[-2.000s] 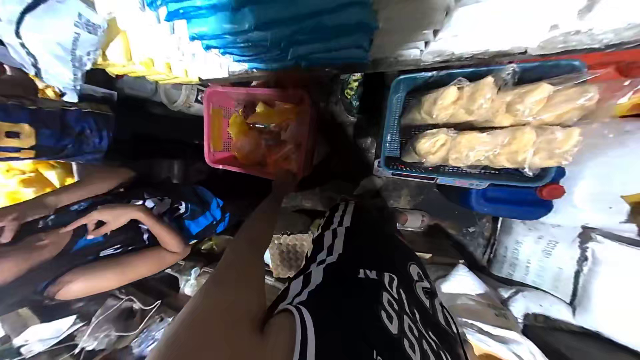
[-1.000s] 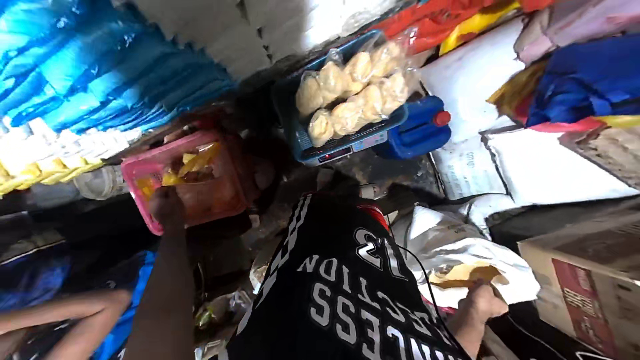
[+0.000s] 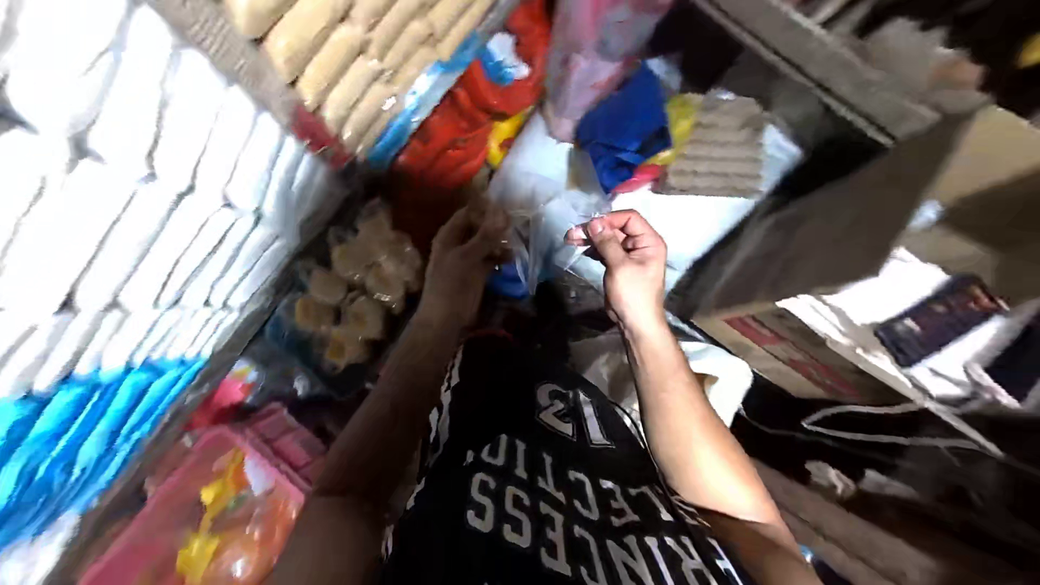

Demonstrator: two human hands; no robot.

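Observation:
A clear plastic bag (image 3: 536, 236) is stretched between my two hands in front of my chest. My left hand (image 3: 471, 240), in shadow, grips its left side. The fingertips of my right hand (image 3: 626, 244) pinch its right edge. Just left of my left forearm lie bagged pale yellow pieces (image 3: 357, 284) in a dark blue basket. The pink plastic basket (image 3: 154, 512), holding yellow and orange items, is at the lower left. A white sack (image 3: 719, 374) with its mouth apart lies beside my right forearm.
Stacked white packs (image 3: 146, 195) and blue packs (image 3: 89, 439) fill the left side. Tan packs (image 3: 357, 57) and red bags (image 3: 455, 122) lie at the top. A cardboard box (image 3: 788, 341) and a loose white cord (image 3: 886, 439) are on the right.
My left hand has left the pink basket and my right hand has left the white sack; both now hold the clear bag. The view has swung strongly to the right.

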